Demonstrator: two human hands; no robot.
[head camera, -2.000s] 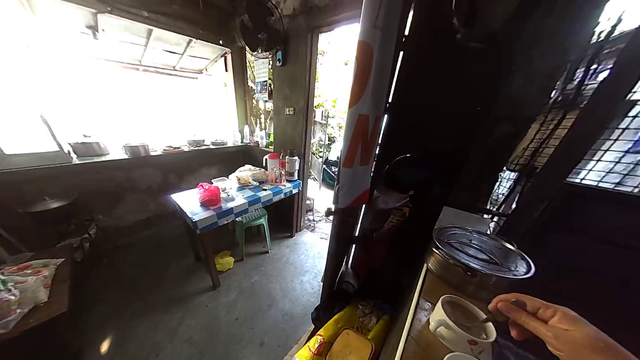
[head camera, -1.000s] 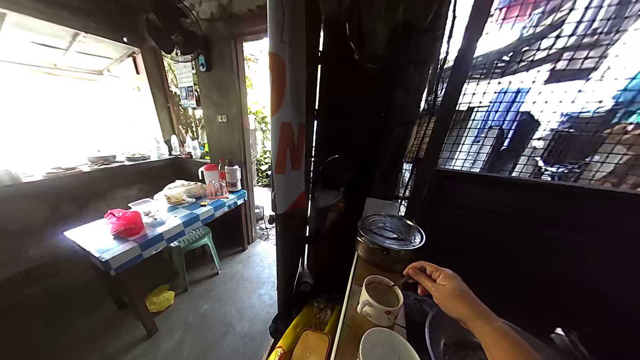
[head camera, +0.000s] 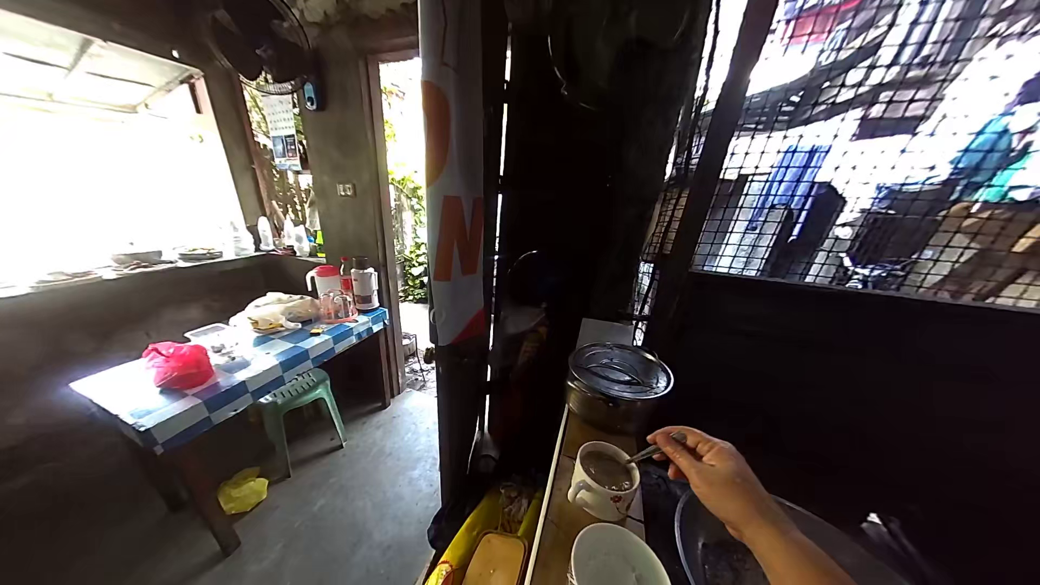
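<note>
My right hand (head camera: 708, 473) pinches the handle of a metal spoon (head camera: 647, 452), whose lower end dips into a brownish drink in a white mug (head camera: 601, 505) with a red flower design. The mug stands on a narrow wooden ledge (head camera: 561, 532), its handle toward the lower left. Behind it sits a round metal pot (head camera: 615, 406) with a shiny lid. Nearer to me is a white bowl or cup (head camera: 617, 561), cut off by the frame's bottom edge. My left hand is out of view.
A large metal pan (head camera: 691, 540) lies right of the ledge, under my forearm. Left of it are a yellow-lidded container (head camera: 496, 561) and yellow plastic. Farther left, a checkered table (head camera: 187, 418) holds a red bag (head camera: 179, 366), a pitcher and a thermos; a green stool (head camera: 301, 392) stands beside it.
The view has turned to the right, bringing more of the mesh window into sight. My right hand keeps hold of the spoon in the mug throughout.
</note>
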